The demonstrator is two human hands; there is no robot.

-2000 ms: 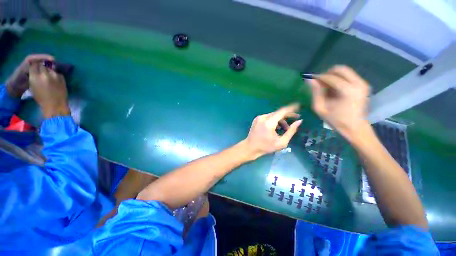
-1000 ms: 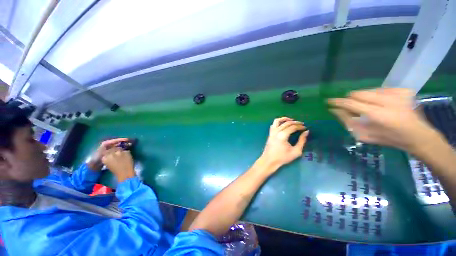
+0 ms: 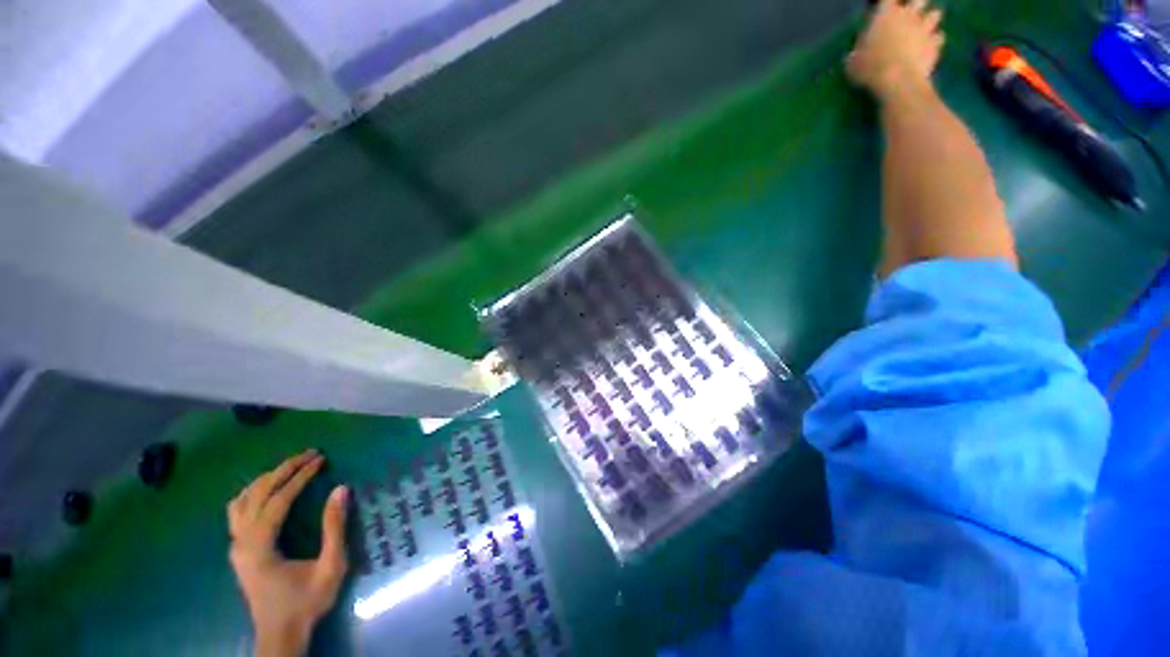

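My left hand (image 3: 285, 554) is at the lower left beside the working sheet of die-cuts (image 3: 443, 565), thumb and fingers apart, holding nothing visible. The clear sheet carries rows of small dark pieces. My right hand (image 3: 898, 51) reaches far out to the top right; its fingertips are by a small dark thing cut off by the picture's edge, and whether it grips it cannot be told. A silvery spare stack of die-cut sheets (image 3: 654, 385) lies in the middle. Round black units (image 3: 157, 463) stand in a row at the left.
A pale metal post (image 3: 295, 340) rises between the row of units and the sheets, bolted at its foot. A black and orange electric screwdriver (image 3: 1059, 126) with a cord lies at the far right, near a blue object (image 3: 1136, 58). The bench (image 3: 796, 244) is green.
The view has swung right, bringing the spare stack and screwdriver fully into view. My right hand has moved far right. My left hand's fingers have opened wider. The neighbouring worker is out of view.
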